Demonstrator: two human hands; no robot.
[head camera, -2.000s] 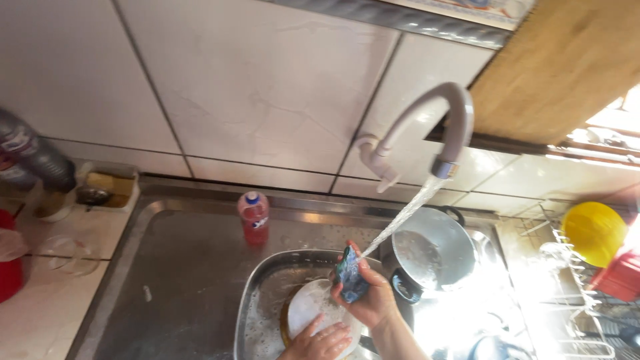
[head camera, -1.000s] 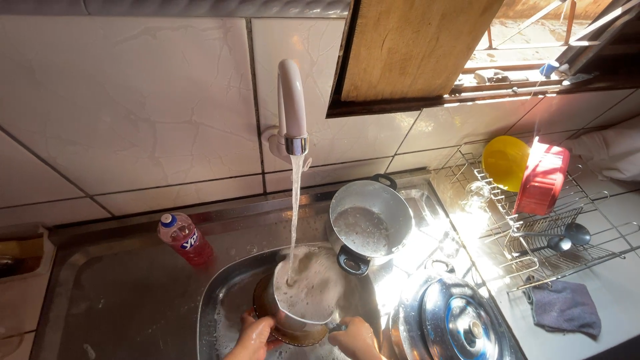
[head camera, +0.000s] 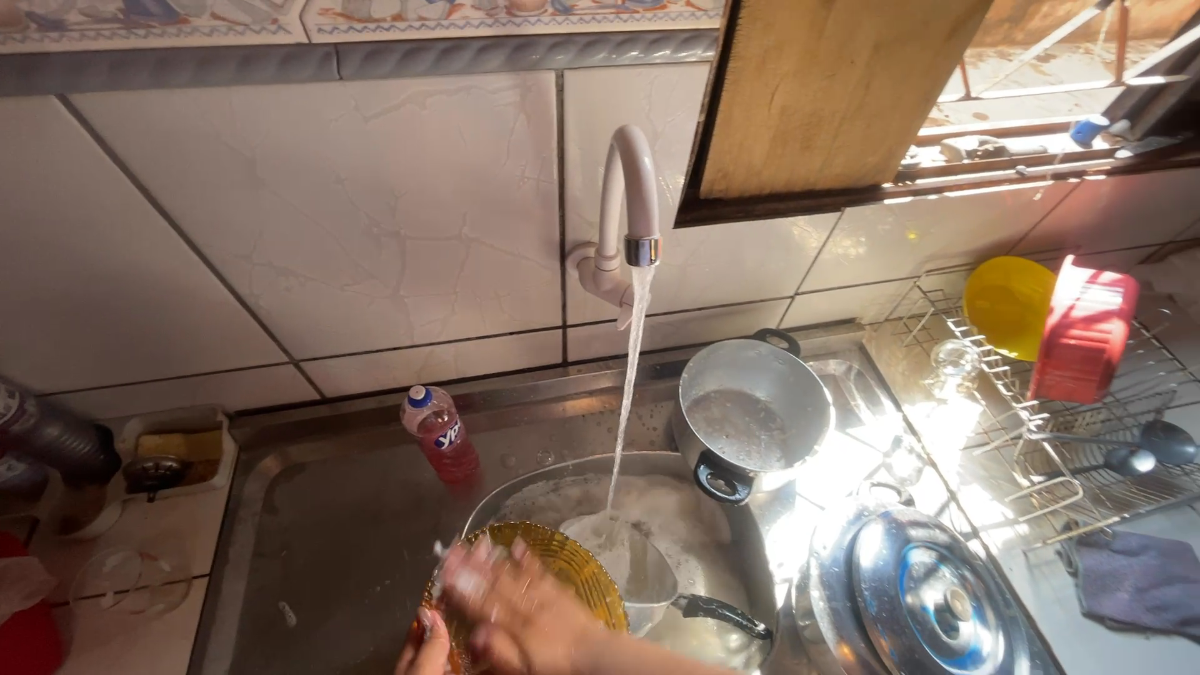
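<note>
An amber glass plate (head camera: 572, 562) is tilted over the left part of the sink basin, its rim gripped low on the left by my left hand (head camera: 427, 645). Across the plate's face lies my right hand (head camera: 516, 600), blurred, palm toward the glass; whether it holds anything is hidden. Water runs from the white curved faucet (head camera: 633, 187) into a pan with a black handle (head camera: 722, 614), in the basin (head camera: 759, 562) among suds. A bottle of pink dish soap (head camera: 442, 436) stands behind the basin on the left.
An aluminium pot (head camera: 755, 412) stands behind the basin at right, near a shiny lidded pot (head camera: 937, 600). The wire dish rack (head camera: 1059, 469) holds a yellow dish (head camera: 1011, 307), a red container (head camera: 1085, 328) and ladles. A grey cloth (head camera: 1139, 581) and a sponge tray (head camera: 178, 450) flank the sink.
One second ago both hands were at the pan under the stream; now they are at the amber plate, left of it. The blue-green thing held two seconds ago is not visible.
</note>
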